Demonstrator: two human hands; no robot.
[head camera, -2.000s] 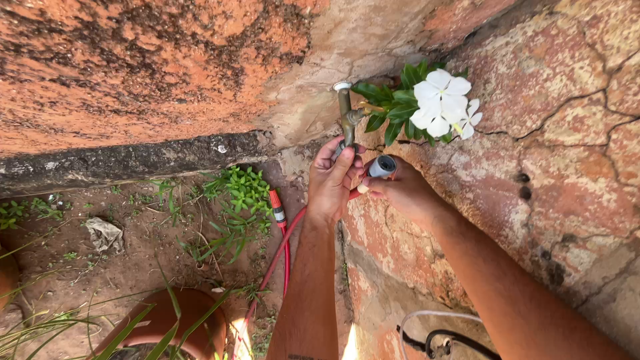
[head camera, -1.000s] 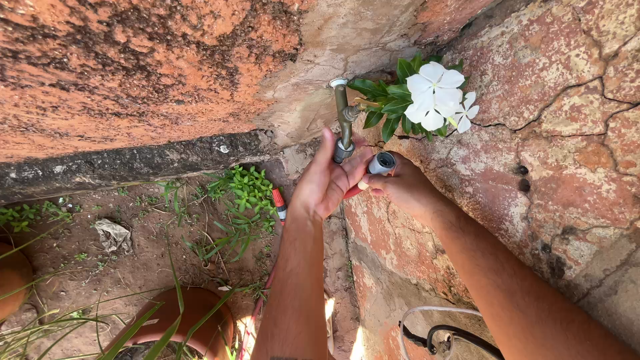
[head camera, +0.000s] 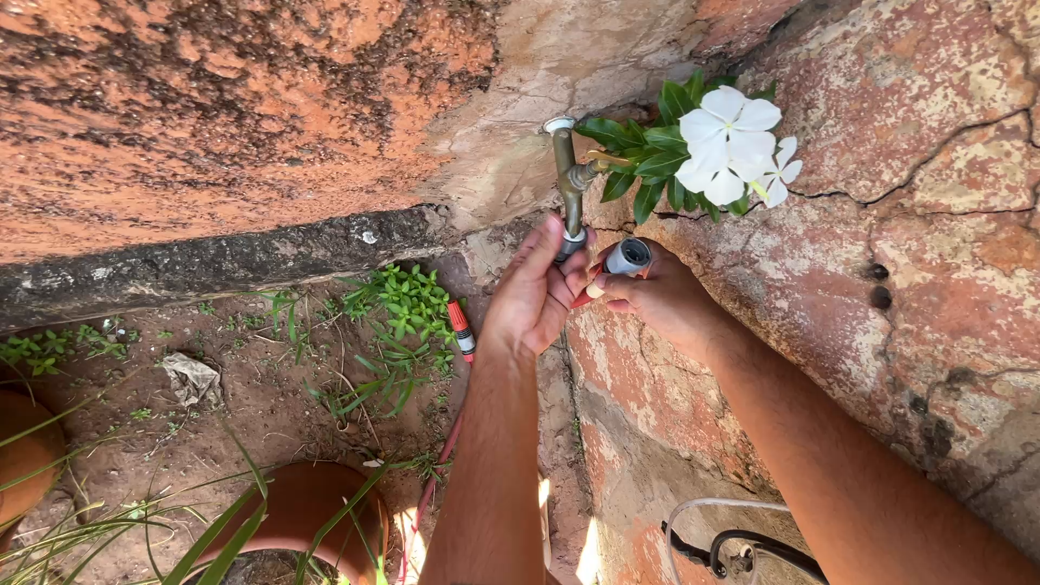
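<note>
A brass tap (head camera: 571, 175) sticks out from the wall, with a grey threaded adapter (head camera: 572, 244) on its outlet. The fingers of my left hand (head camera: 532, 292) are curled around that adapter. My right hand (head camera: 670, 296) grips a grey hose connector (head camera: 628, 257), its open end showing, just right of the tap outlet and apart from it. A piece of red hose (head camera: 582, 299) runs from the connector behind my left fingers. Lower left, another hose end with an orange nozzle (head camera: 459, 319) lies by small green plants.
White flowers (head camera: 727, 146) with green leaves grow beside the tap handle. Terracotta pots (head camera: 325, 508) and long grass blades stand at lower left. A black cable (head camera: 764, 540) and a clear tube (head camera: 691, 505) lie at lower right. A dark ledge (head camera: 203, 256) runs along the wall base.
My left hand opened its fingers under the tap outlet one second ago and now has them curled around the adapter again. My right hand still holds the connector close by.
</note>
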